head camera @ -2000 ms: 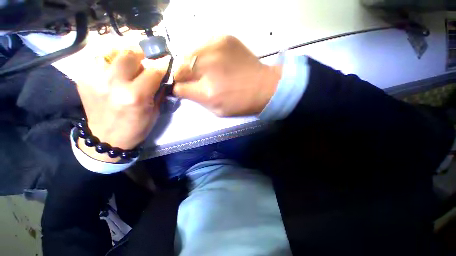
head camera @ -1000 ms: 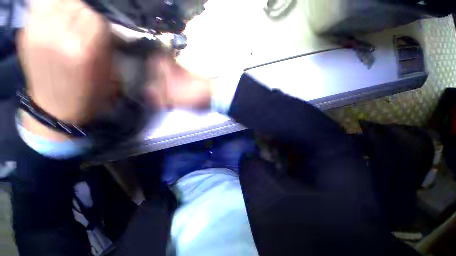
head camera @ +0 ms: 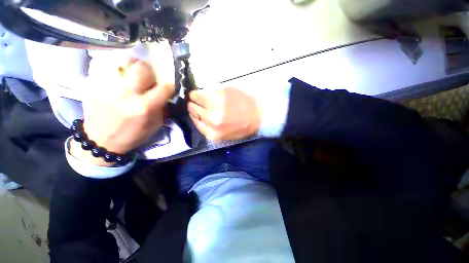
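Observation:
A black strip [head camera: 186, 77] runs from the needle area of the sewing machine [head camera: 149, 23] down towards the table's front edge. My left hand [head camera: 126, 105] lies left of the strip, its fingertips closed on the black cloth's edge. My right hand [head camera: 223, 113] pinches the strip from the right, just below the needle area. The small grey-white cylinder [head camera: 181, 50] hangs above the fingertips. Pale grey-white cloth [head camera: 56, 64] spreads left of my left hand, and a white part shows below it. The needle tip cannot be made out.
The pale table [head camera: 334, 72] has a dark front edge and a dark seam line across it. A small dark-and-grey item [head camera: 410, 47] lies at the right. A dark recessed panel [head camera: 456, 46] is at the far right. Black cloth hangs at the left.
Since one second ago, my left hand has moved right and down, back to the needle area. My right hand has moved right and now pinches the strip. Pale cloth now shows at the left.

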